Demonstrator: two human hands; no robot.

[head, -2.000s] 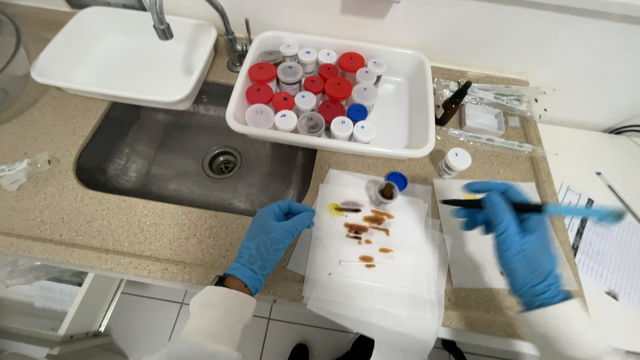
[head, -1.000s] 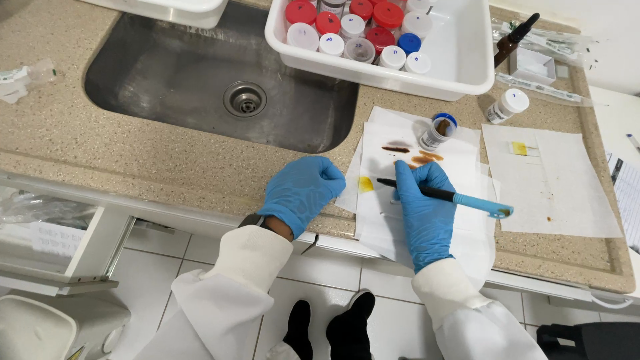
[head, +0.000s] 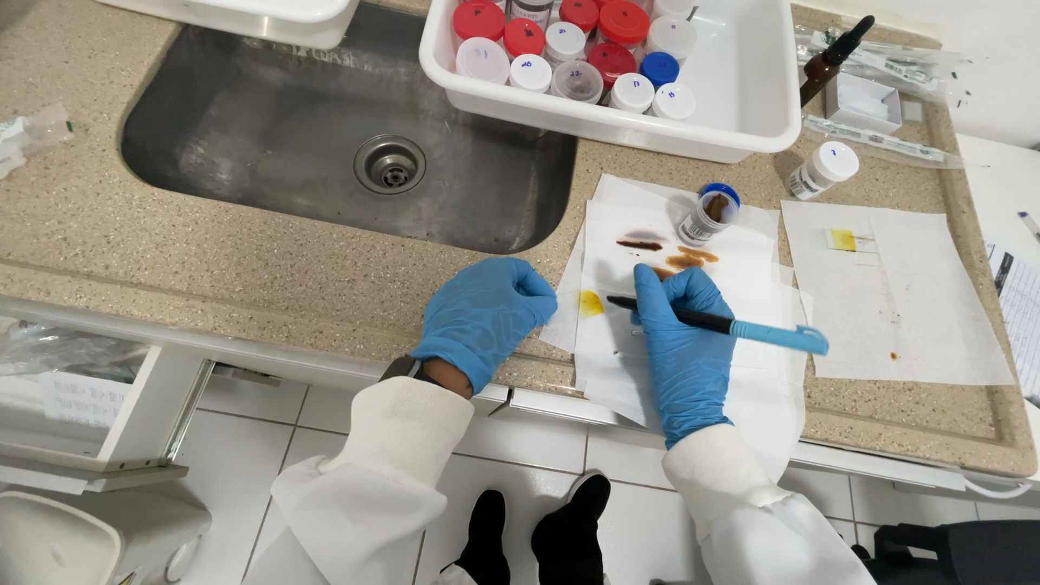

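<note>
My left hand [head: 491, 321], in a blue glove, pinches the end of a glass slide with a yellow-stained square [head: 591, 304] at the left edge of the white papers [head: 751, 357]. My right hand [head: 686, 345], also gloved, grips a black marker pen [head: 703, 319] with a light blue cap on its rear end. The pen's tip points left, just right of the yellow square. Brown smears [head: 691, 258] mark the paper above my right hand. Behind them stands an open specimen cup [head: 700, 226] holding brown material, with a blue lid [head: 721, 193] behind its mouth.
A white tray [head: 751, 81] of lidded specimen cups stands at the back, beside the steel sink [head: 268, 138]. A white-lidded cup [head: 822, 171] stands right of the papers, behind another sheet [head: 910, 325] bearing a yellow-stained slide [head: 845, 240]. A dropper bottle [head: 821, 73] is beyond the tray.
My right hand has moved left with the pen, from over the right-hand sheet to the stained papers, near the slide at my left hand. The view has tilted down.
</note>
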